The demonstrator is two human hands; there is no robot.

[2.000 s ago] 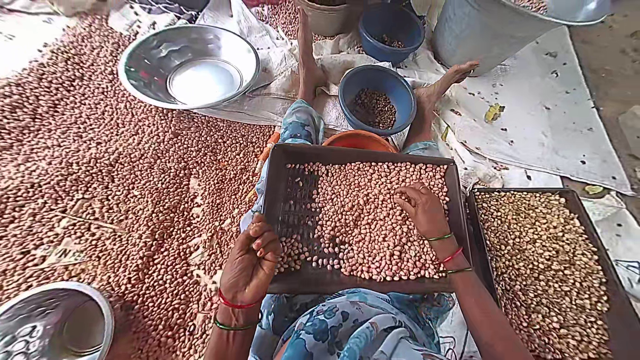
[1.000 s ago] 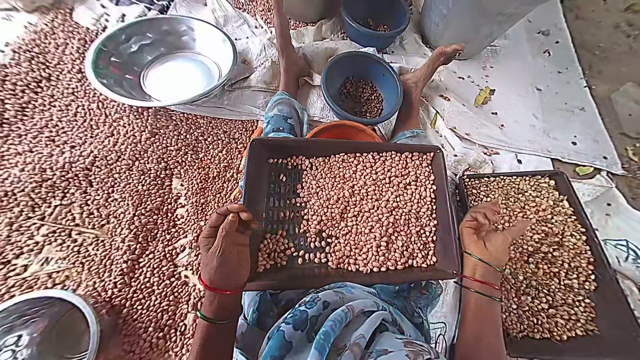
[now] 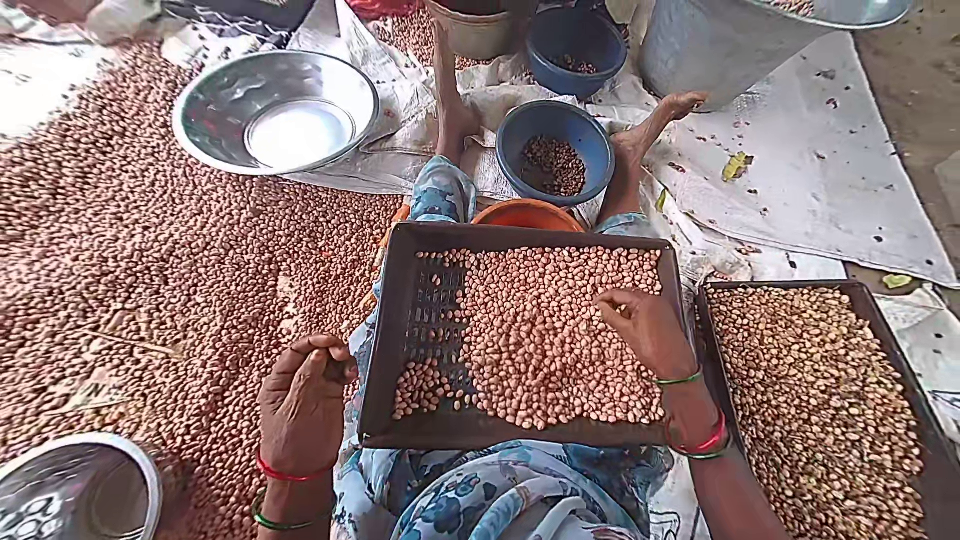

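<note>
A dark slotted plastic tray (image 3: 517,439) rests across my lap, with pinkish-brown nuts or beans (image 3: 547,337) covering its middle and right and a small cluster at its lower left. My right hand (image 3: 645,326) is over the right part of these, thumb and fingertips close together; whether something is pinched there cannot be told. Left of the tray, my left hand (image 3: 311,401) is raised with curled fingers, off the tray's rim; its fingertips hide whatever may be between them. Slots show through at the tray's left side.
A second dark tray (image 3: 874,300) of browner pieces lies at right. A large heap of similar nuts or beans (image 3: 172,247) spreads at left, beside steel basins (image 3: 360,112) (image 3: 150,480). Ahead are blue bowls (image 3: 517,172) (image 3: 547,75), an orange bowl (image 3: 529,214) and a grey metal bucket (image 3: 697,52).
My right hand has moved from beyond the lap tray's right edge to above its contents, its fingers drawn together. My left hand has come away from the tray's left rim.
</note>
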